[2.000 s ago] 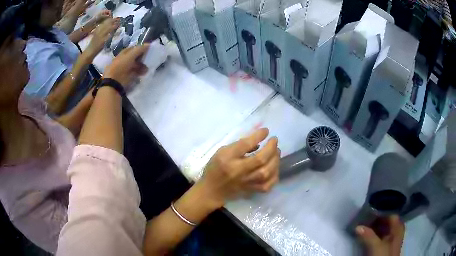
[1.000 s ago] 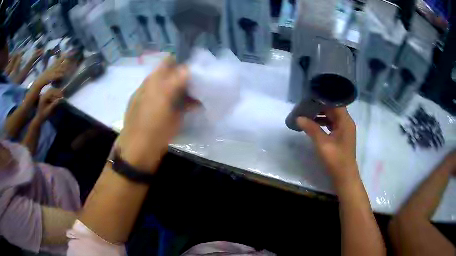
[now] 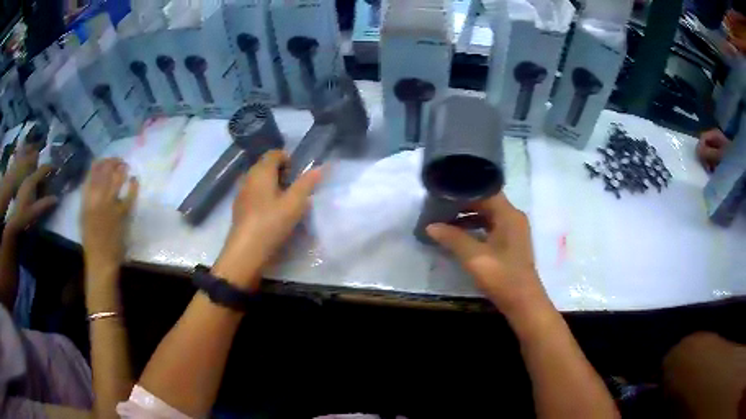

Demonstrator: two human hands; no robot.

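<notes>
My right hand (image 3: 491, 250) holds a dark grey handheld fan (image 3: 465, 147) by its handle, its round head up and its dark open end facing me. My left hand (image 3: 266, 213) has its thumb and fingers around the handle of a second grey fan (image 3: 339, 114), which is blurred; the fingertip contact is partly unclear. A thin white sheet (image 3: 360, 204) lies crumpled on the table between my hands. A third grey fan (image 3: 214, 182) lies left of my left hand, its spoked grille up.
Printed boxes (image 3: 413, 78) stand along the back, some with open flaps. A heap of small dark parts (image 3: 628, 164) lies at the right. Another person's hand (image 3: 106, 200) is close on my left; another hand (image 3: 713, 147) shows at the right edge. The white table (image 3: 540, 282) curves along its front edge.
My view has turned right. My left hand has moved from the white sheet to a fan's handle, and the sheet now lies on the table. My right hand still holds its fan.
</notes>
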